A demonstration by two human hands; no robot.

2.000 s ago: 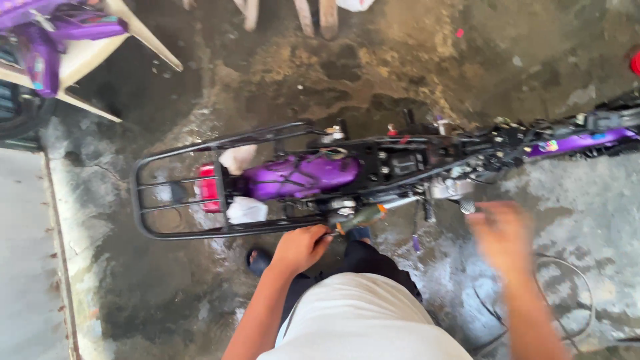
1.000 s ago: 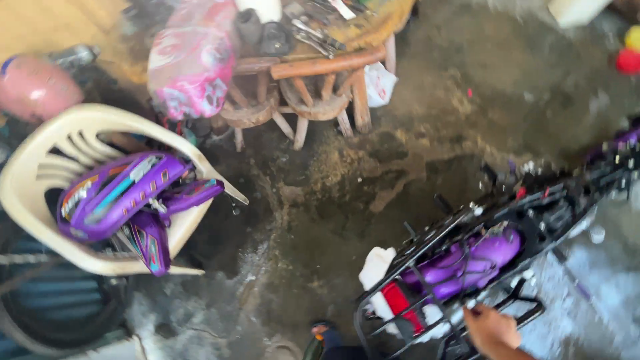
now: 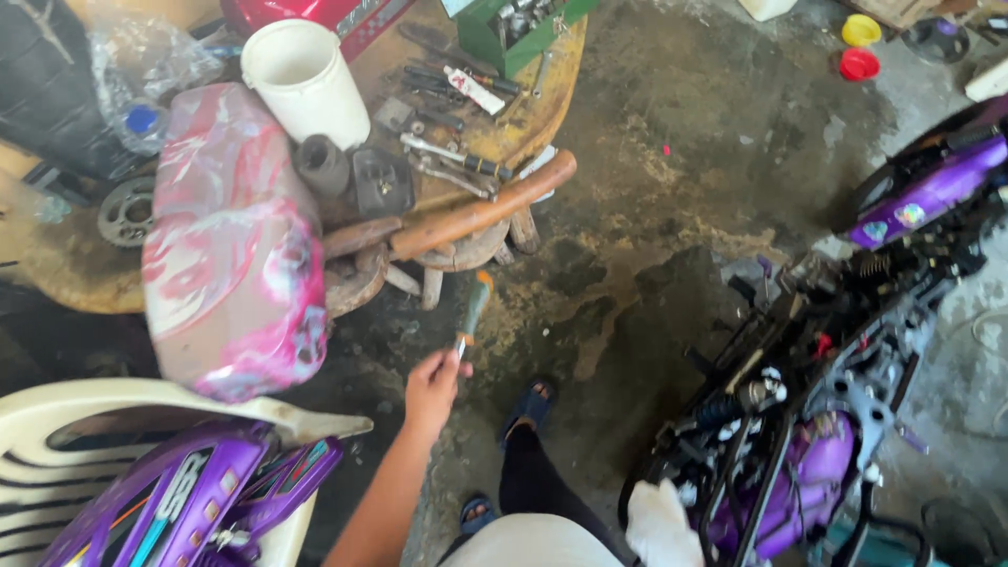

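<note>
At the lower middle, my left hand grips a screwdriver near its metal shank, the green handle with orange ends pointing up and away. Just beyond it is the edge of a wooden table with a ratchet wrench, other wrenches, a white tube and a green metal toolbox holding sockets. My right hand is out of view. A partly stripped motorcycle with purple parts stands to the right, a white cloth at its near end.
A white bucket, a plastic-wrapped pink and white bundle and a sprocket are on the table. A cream plastic chair at lower left holds purple fairings. Yellow and red bowls lie at the upper right.
The view has swung from the motorcycle to the table and chair. Both hands were over the motorcycle two seconds ago; now my left hand is by the table with the screwdriver.
</note>
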